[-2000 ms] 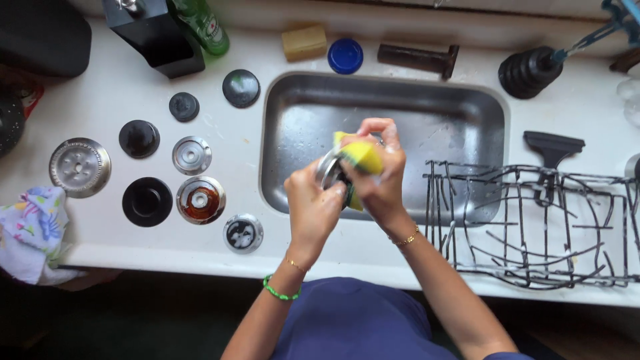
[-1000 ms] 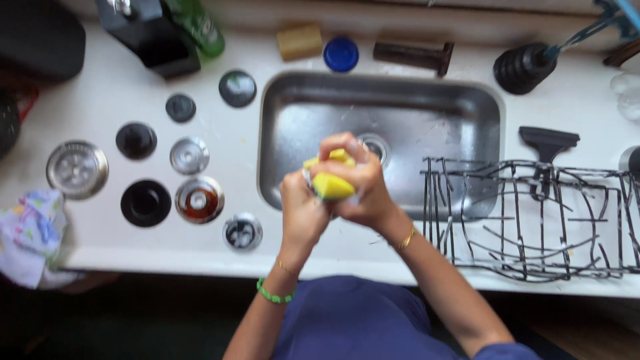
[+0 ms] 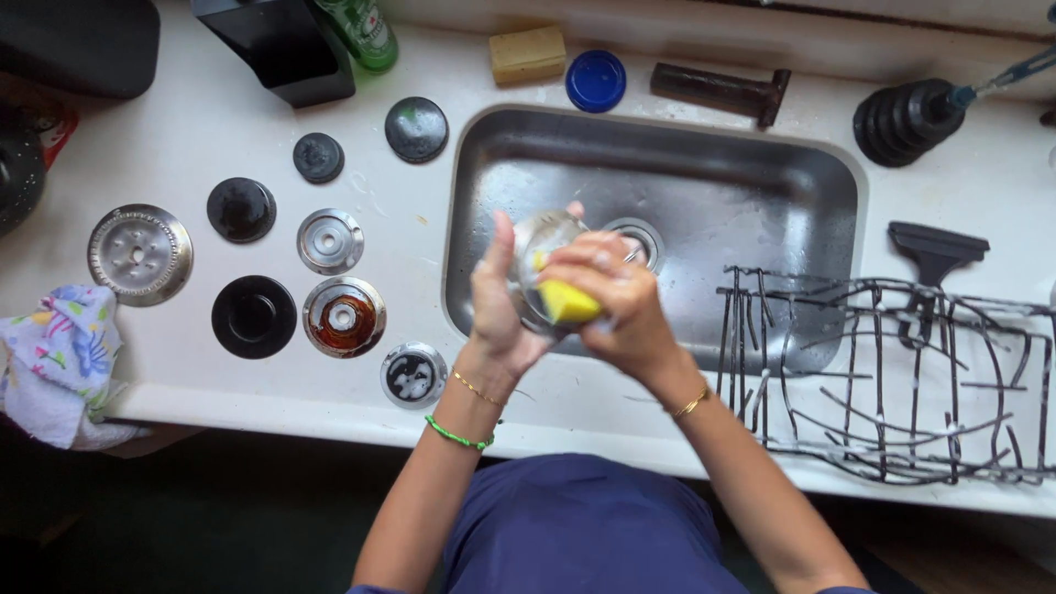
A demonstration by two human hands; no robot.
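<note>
Over the left part of the steel sink, my left hand (image 3: 497, 305) holds a round metal burner part (image 3: 532, 239), thumb and fingers around its edge. My right hand (image 3: 619, 297) grips a yellow sponge (image 3: 569, 302) and presses it against that metal part; both are partly blurred. On the counter to the left lie several stove burner parts: black caps (image 3: 253, 317), a plain metal ring (image 3: 330, 241), a metal ring with brown residue (image 3: 344, 317), a foamy one (image 3: 413, 375) and a larger perforated metal disc (image 3: 140, 254).
Behind the sink (image 3: 742, 190) are a yellow soap bar (image 3: 527, 54), a blue lid (image 3: 596, 81), a dark handled tool (image 3: 718, 91) and a plunger (image 3: 907, 122). A black wire rack (image 3: 879, 379) overlaps the sink's right side by a squeegee (image 3: 939, 247). A cloth (image 3: 62, 355) lies far left.
The metal part, mostly hidden between my hands a second ago, now shows its broad round face. My left hand has opened out around its edge, and the sponge remains in my right hand.
</note>
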